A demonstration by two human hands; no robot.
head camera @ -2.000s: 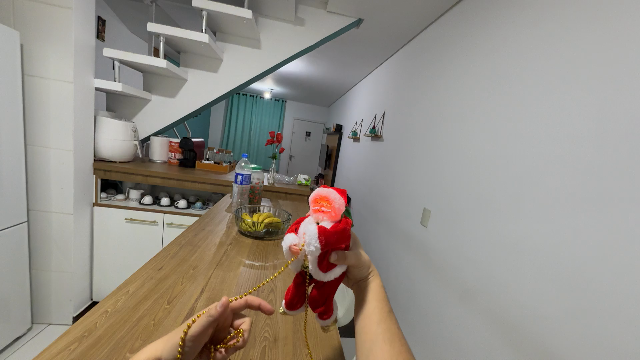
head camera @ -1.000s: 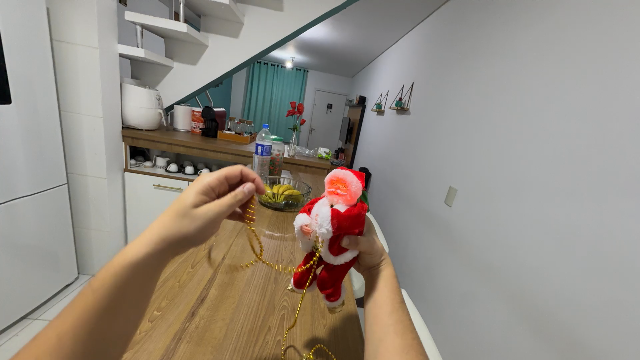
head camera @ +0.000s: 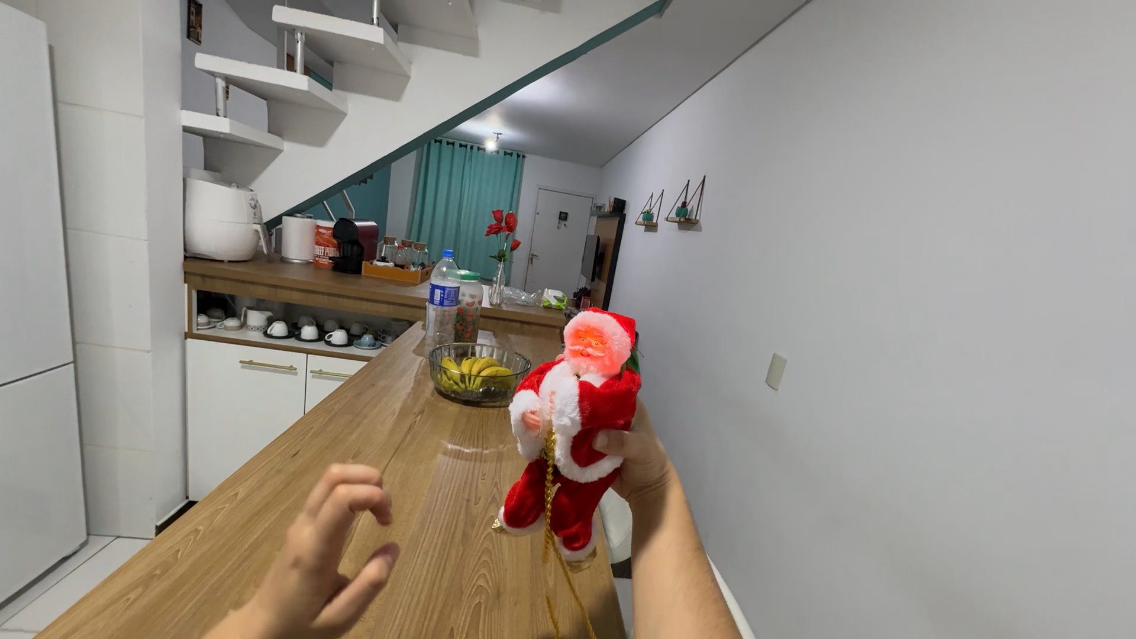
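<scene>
My right hand (head camera: 641,454) grips a Santa Claus figure (head camera: 577,426) in a red suit with white fluffy trim, held upright above the wooden counter. Its face glows pinkish red. A gold bead string (head camera: 550,497) hangs from the figure's hands down past its legs and out of the bottom of the view. To the left of the figure, my left hand (head camera: 342,541) is over the counter with thumb and fingers apart and curled, holding nothing. Part of the right hand is hidden behind the figure.
On the wooden counter (head camera: 390,479) stand a glass bowl (head camera: 479,390) with bananas (head camera: 475,371), a plastic bottle (head camera: 443,306) and a lidded jar (head camera: 468,306). A back counter bears an air fryer (head camera: 220,220). White chairs are partly visible at right, beside the wall (head camera: 887,355).
My left hand has let go of the gold bead string and moved down, away from the bowl. The string now hangs from the figure. My right hand still holds the figure.
</scene>
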